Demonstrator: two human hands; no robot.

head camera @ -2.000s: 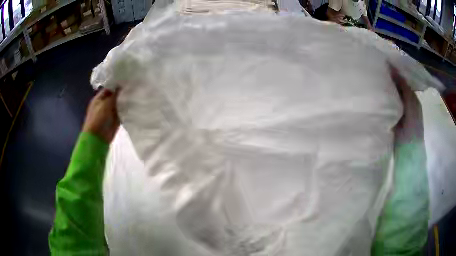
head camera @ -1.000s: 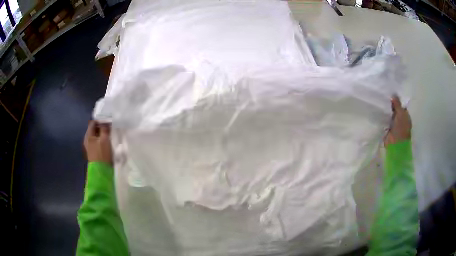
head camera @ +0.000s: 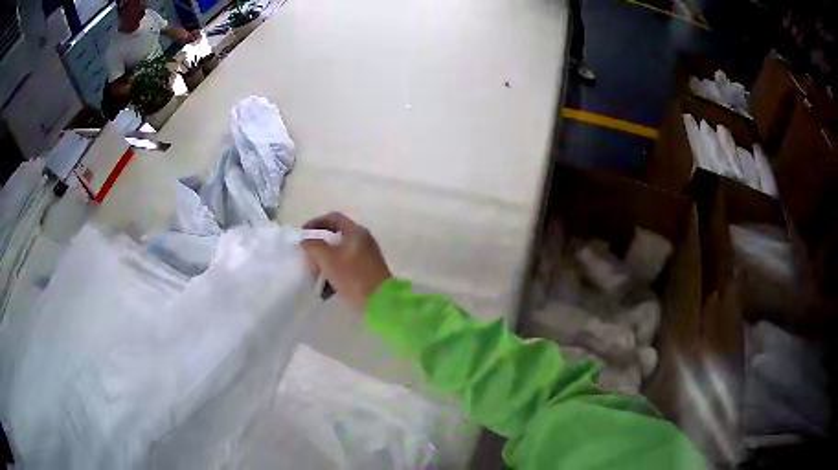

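My right hand (head camera: 349,262), in a bright green sleeve, grips the edge of a thin white cloth piece (head camera: 175,340) at its upper right corner. The cloth is wrinkled, blurred and spreads over the lower left of the view. My left hand is not in view. More white, slightly see-through cloth (head camera: 340,413) lies below my right wrist. The pale blue cloth (head camera: 248,161) lies loosely heaped on the table just beyond the held edge.
The cream table (head camera: 432,101) runs away from me. A red-and-white box (head camera: 103,165) and potted plants (head camera: 152,84) stand on its left side, near a seated person (head camera: 138,41). Open cartons (head camera: 675,216) with white rolls and bundles stand right of the table.
The view has swung to the right, bringing the cartons into sight. My left hand has left the picture. My right hand still holds the cloth, now nearer the middle of the view.
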